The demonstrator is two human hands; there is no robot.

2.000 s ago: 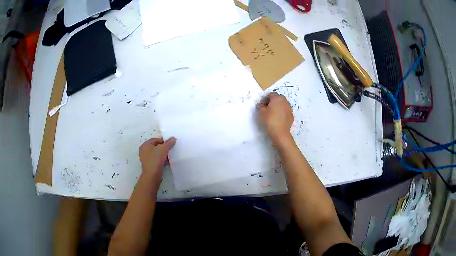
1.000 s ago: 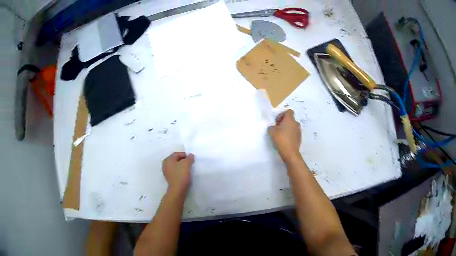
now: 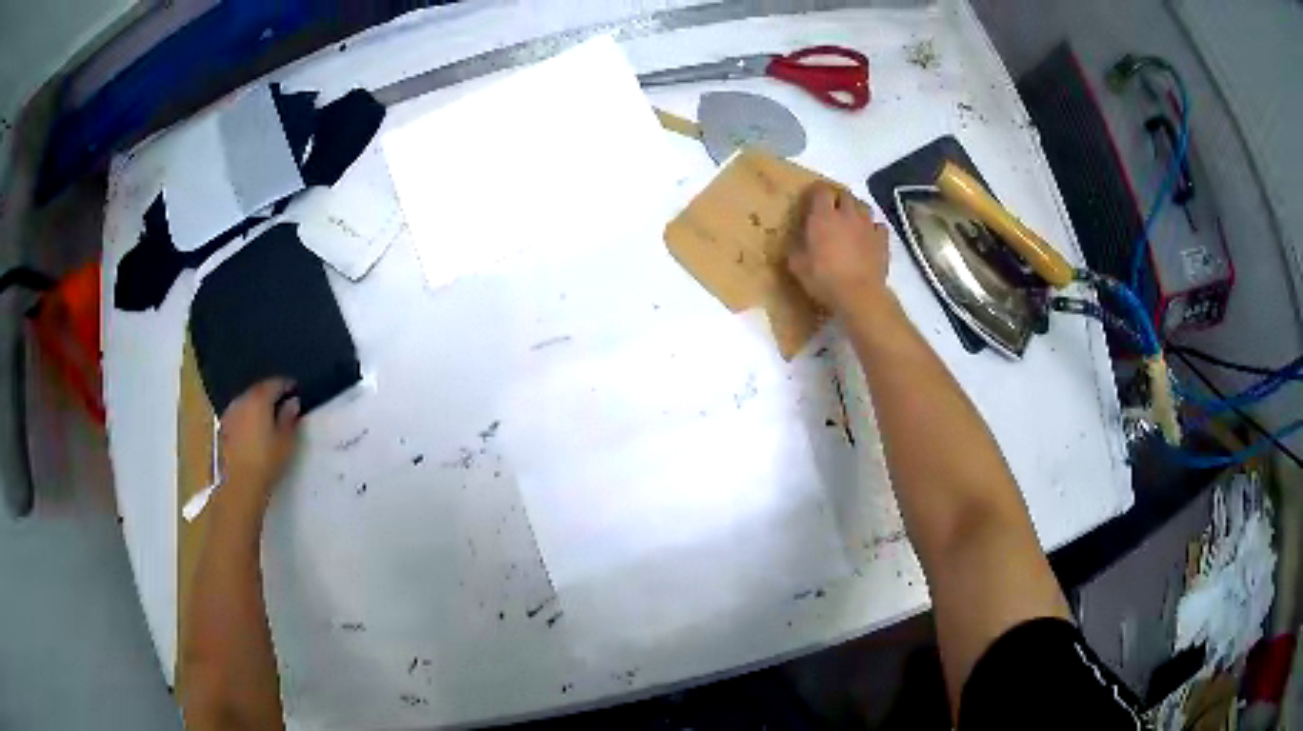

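Observation:
A white sheet lies flat on the table in front of me. My left hand is at the near edge of the dark stacked pieces at the left, fingers touching them; whether it grips one I cannot tell. My right hand is on the tan card template, its fingers bent over the card's right part; whether they pinch it is hidden.
The iron rests on a dark pad at the right. Red-handled scissors, a grey template and another white sheet lie farther back. A pale piece lies on black scraps. A long card strip runs along the left.
Both hands have left the white sheet. My left hand moved left to the dark stack; my right hand moved up onto the tan template. The camera view has also shifted.

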